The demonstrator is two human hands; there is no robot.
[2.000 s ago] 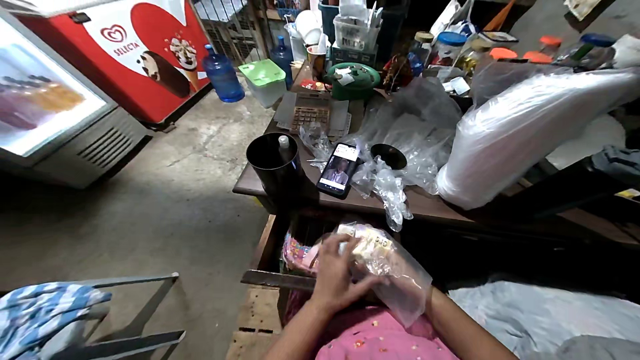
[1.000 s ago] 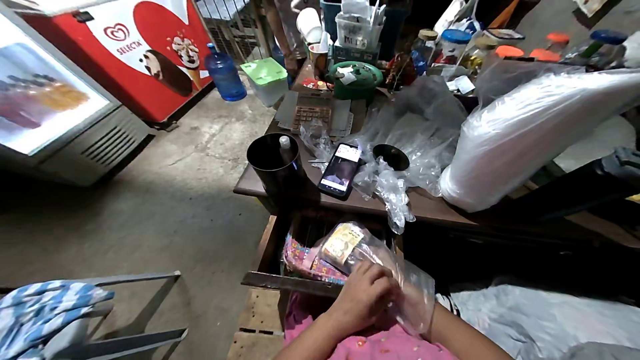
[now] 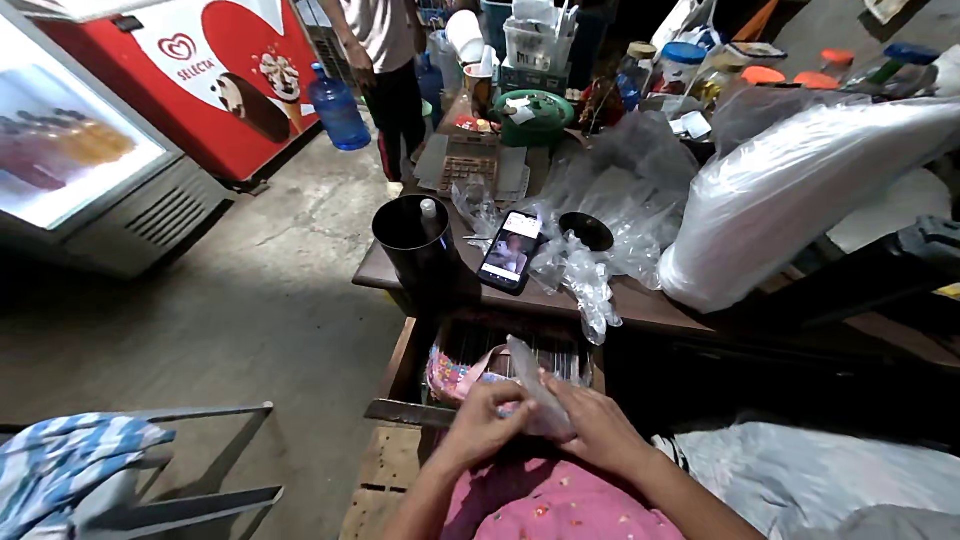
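Note:
A clear plastic bag (image 3: 541,397) stands partly upright between my hands above the pink patterned lap. My left hand (image 3: 487,424) pinches its left side with curled fingers, and my right hand (image 3: 596,424) grips it from the right. Whatever the bag holds is hidden. Just beyond, an open wooden drawer (image 3: 397,360) contains a pink patterned pouch (image 3: 450,375) with a strap. On the table above the drawer lie a lit smartphone (image 3: 511,251), a black cylindrical container (image 3: 412,244) and crumpled clear plastic bags (image 3: 592,277).
A large roll of clear plastic (image 3: 787,202) leans at the right. Farther back are a calculator (image 3: 470,163), a green basket (image 3: 532,116) and lidded jars (image 3: 679,64). A person (image 3: 386,67) stands past the table, near a blue water jug (image 3: 339,109). A metal-framed chair (image 3: 202,510) is at lower left.
The bag, which showed a pale labelled pack inside one second ago, is now turned narrow and upright between both hands. The standing person has come further into view behind the table.

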